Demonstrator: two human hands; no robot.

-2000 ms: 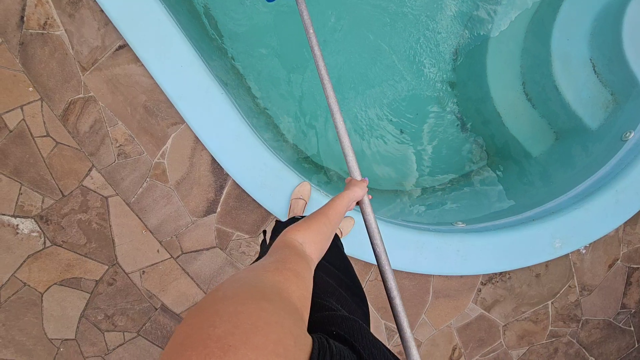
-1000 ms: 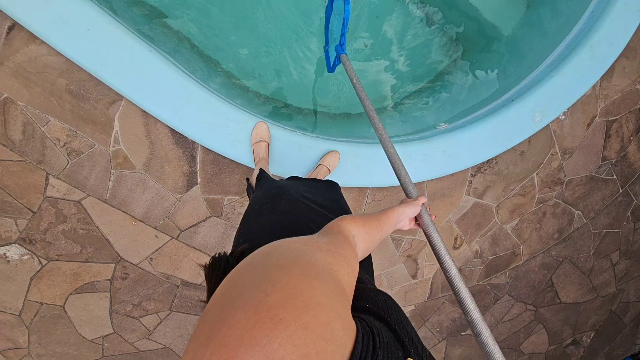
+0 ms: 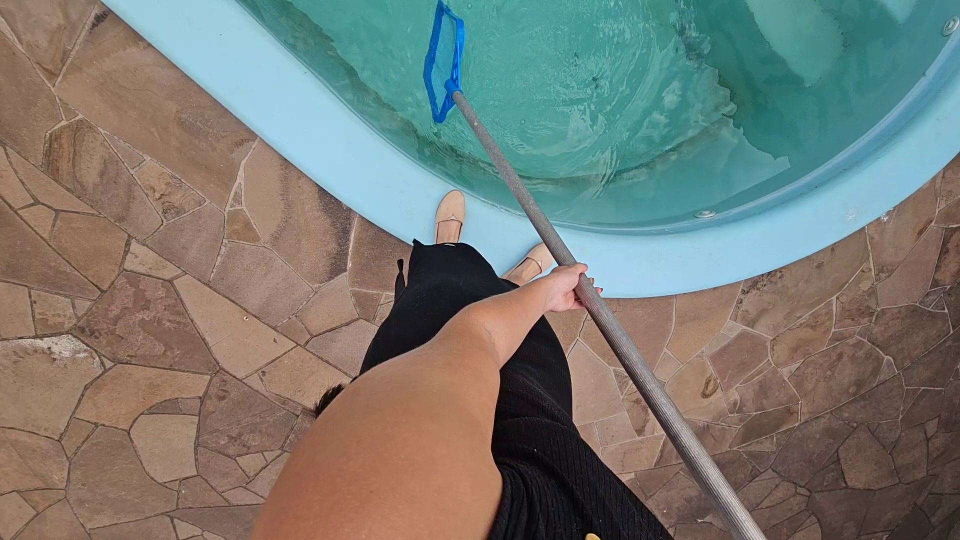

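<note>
My left hand (image 3: pixel 570 288) is closed around a long grey metal pole (image 3: pixel 637 367), which slants from the lower right up to the pool. At its far end is a blue pool skimmer frame (image 3: pixel 430 64), tilted over the greenish water (image 3: pixel 570 97); whether it touches the surface I cannot tell. The pole's near end runs out of view at the bottom right. My right hand is outside the frame.
My feet, in beige shoes (image 3: pixel 450 208), are on the pool's light blue rim (image 3: pixel 360 157), beside the water. Irregular stone paving (image 3: pixel 172 315) surrounds the rim. Submerged steps (image 3: pixel 802 37) show at the upper right. A black garment (image 3: pixel 465 300) covers my legs.
The blue skimmer frame, only just showing at the top edge two seconds ago, came nearer to my feet, then moved left over the water. My left hand has stayed on the pole.
</note>
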